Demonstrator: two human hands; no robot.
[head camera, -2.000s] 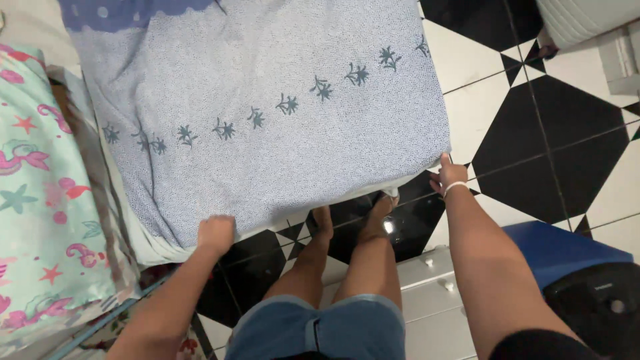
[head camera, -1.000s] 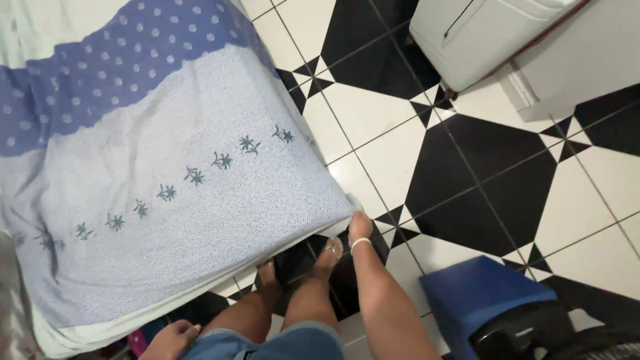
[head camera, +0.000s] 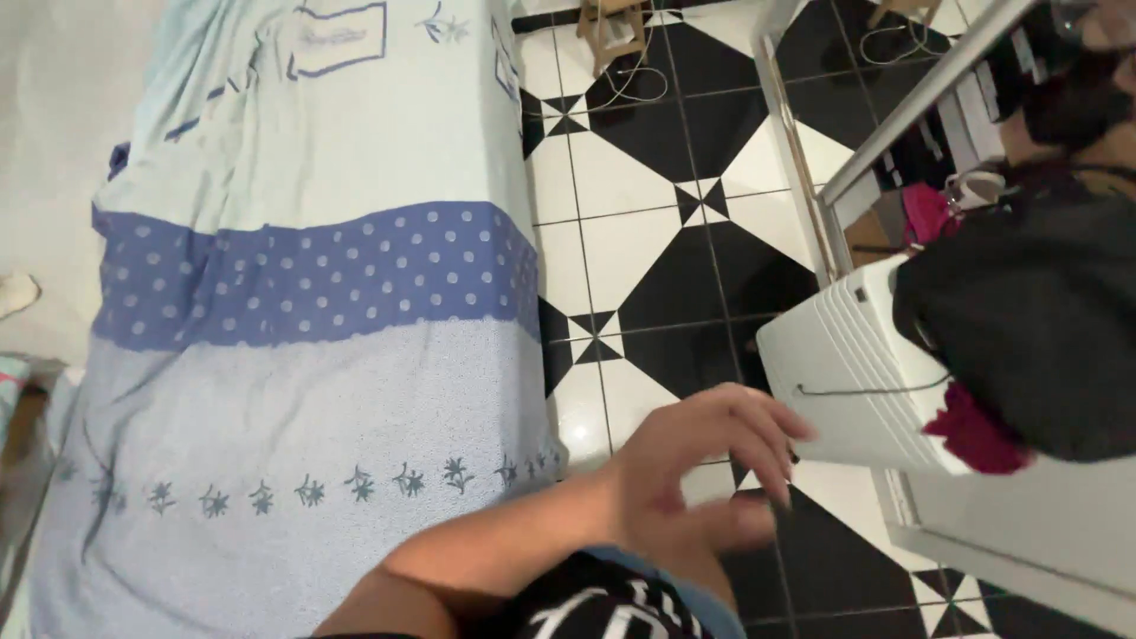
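My left hand (head camera: 706, 461) reaches across in front of my body, over the tiled floor just right of the bed. Its fingers are curled and apart, slightly blurred, with nothing seen between them. A bedsheet (head camera: 311, 399) covers the mattress, with a pale upper part, a blue dotted band and a speckled light-blue part bearing a row of dark flower prints. Its right side hangs over the mattress edge; wrinkles run along its left side. My right hand is out of view.
Black and white floor tiles (head camera: 621, 266) run along the bed. At the right stand a white appliance or case (head camera: 843, 373) with a cord, a black cloth or bag (head camera: 1021, 311) over it, and a mirrored sliding door frame (head camera: 790, 142). A wooden stool (head camera: 612, 35) is at the top.
The view has swung to show more of the bed's length. My right hand, at the sheet's corner before, has left the view. My left hand has moved across to the right of the bed.
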